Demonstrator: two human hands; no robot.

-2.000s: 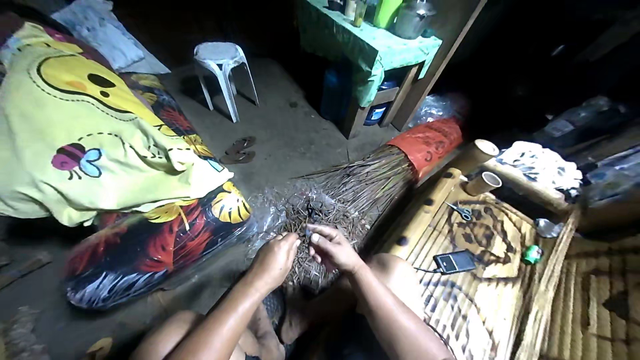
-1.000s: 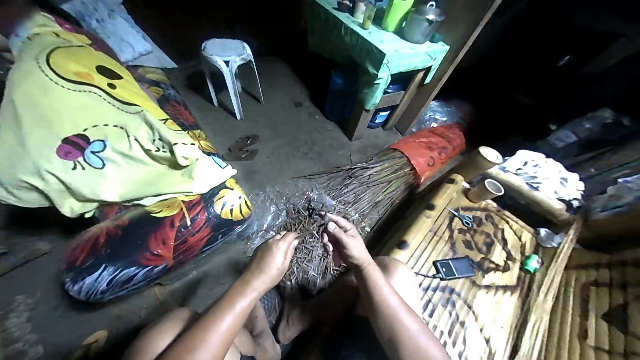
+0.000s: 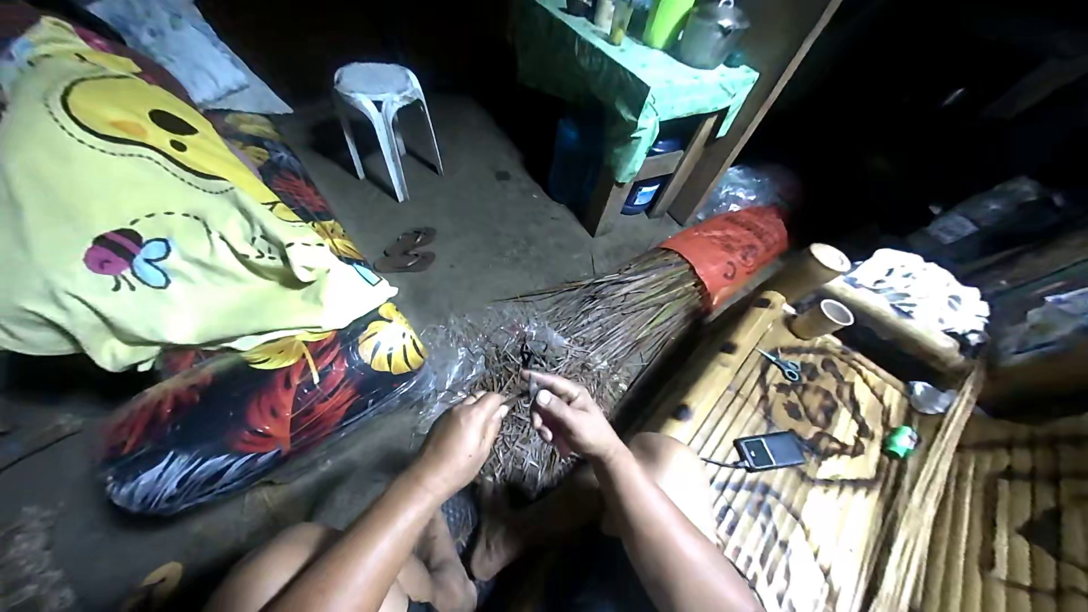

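Observation:
My left hand (image 3: 466,438) is closed with thumb and fingers pinched on a thin brown strip, probably a stalk. Close beside it on the right, my right hand (image 3: 571,416) has its thumb and index finger around a small dark piece, too small to name. Beneath both hands lies a heap of short brown stalk scraps (image 3: 544,459) on clear plastic sheeting (image 3: 455,365). Beyond the heap, a bundle of long thin dry stalks (image 3: 633,306) reaches toward the upper right, its far end wrapped in a red plastic sack (image 3: 735,251).
Right of me, a bamboo bench (image 3: 765,527) holds scissors (image 3: 780,365), a black device (image 3: 769,450) with a cable, a green item (image 3: 901,441) and a bamboo cup (image 3: 822,319). Left is a wrapped mattress (image 3: 289,408) under a yellow cloth (image 3: 195,255). Slippers (image 3: 408,249) and a white stool (image 3: 382,93) stand ahead.
My right hand was raised a little and farther from my left one second ago; now it is lower and the hands are nearly together. The bundle and heap look unmoved.

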